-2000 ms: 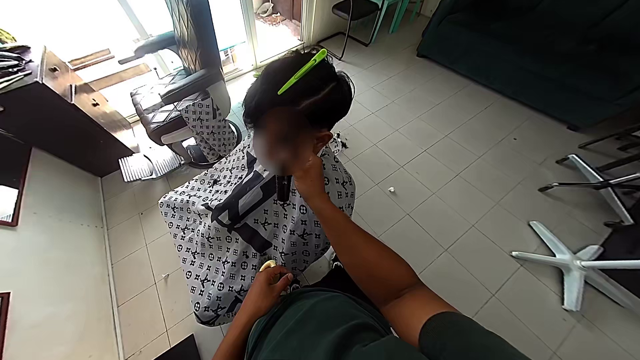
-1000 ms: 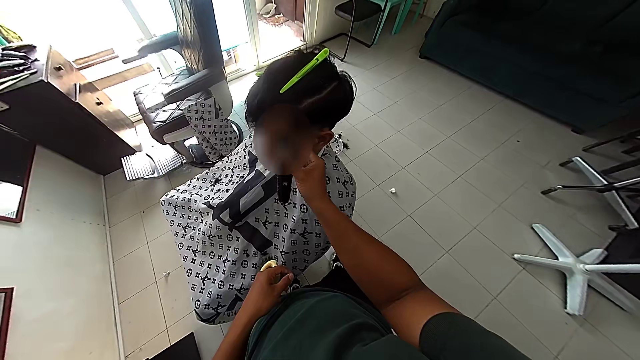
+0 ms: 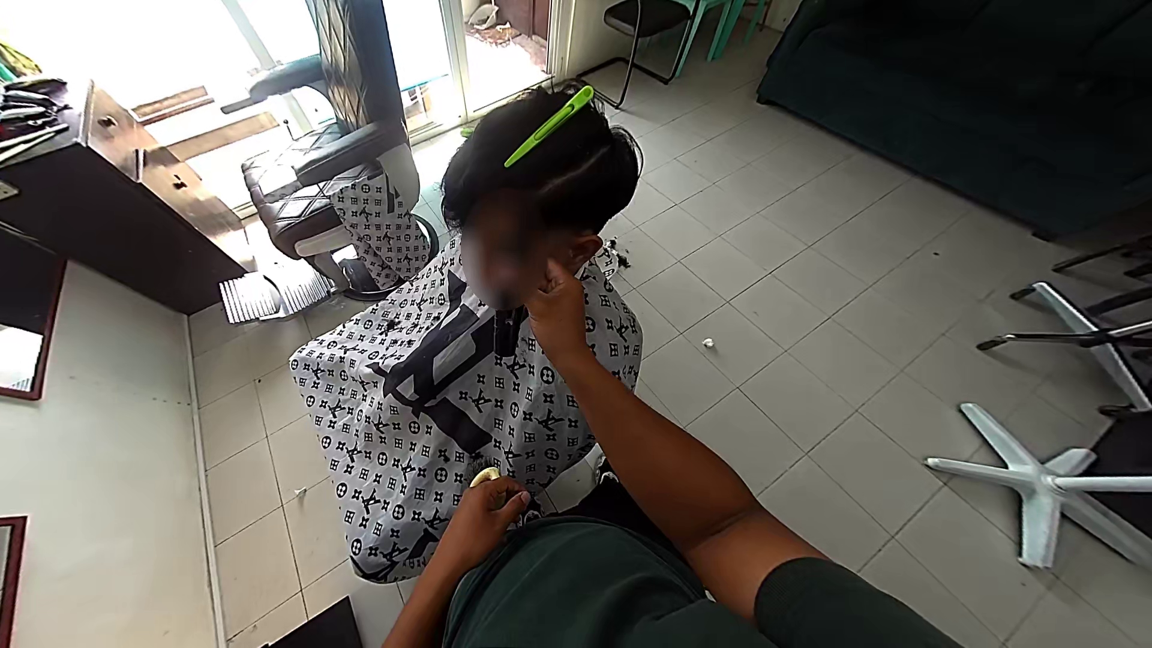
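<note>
A seated person wears a black and white patterned barber cape, with cut hair scattered on it. A bright green hair clip lies across the dark hair. My right hand is raised to the side of the person's face, below the ear, with its fingers bent. Beside it, under the chin, is a dark object; whether my right hand holds it is unclear. My left hand, low in front of the cape, is closed around a pale yellow object with dark bristle-like strands at its top.
Behind stands a black barber chair with a similar cloth over its side. A dark cabinet is at the left. At the upper right is a dark sofa; a white five-legged chair base stands on the tiled floor at the right.
</note>
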